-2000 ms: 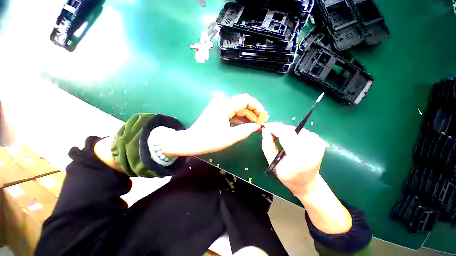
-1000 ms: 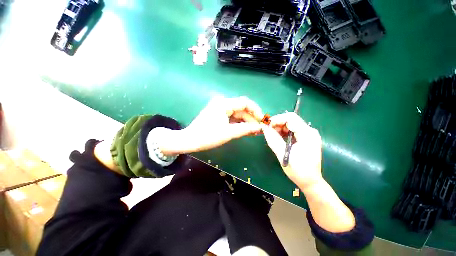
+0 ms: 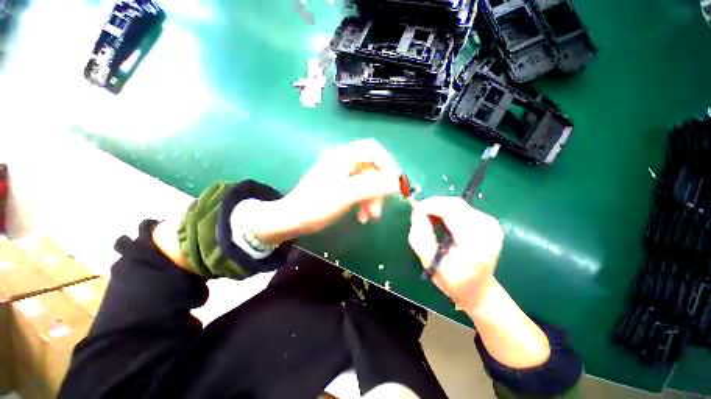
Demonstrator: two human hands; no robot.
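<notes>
A tiny orange-red flex part (image 3: 405, 185) is at the fingertips of my left hand (image 3: 347, 185), over the green mat. My right hand (image 3: 460, 241) is close to its right, thumb and index finger together just below the part. Whether the right fingertips touch the part or hold a small pale scrap is too blurred to tell. Dark tweezers (image 3: 473, 184) lie across my right hand, held in it, with the pale end pointing up and away.
Black plastic housings (image 3: 394, 74) are piled beyond my hands, some lying loose (image 3: 511, 117). Dense black stacks (image 3: 678, 241) stand at far right. One housing (image 3: 123, 43) lies alone at left in glare. White liner pieces (image 3: 310, 84) lie beside the pile. Yellowish flakes lie along the table edge.
My hands have moved slightly apart at the fingertips. The orange-red part now shows at my left fingertips. The tweezers have tilted rightward again compared with one second ago.
</notes>
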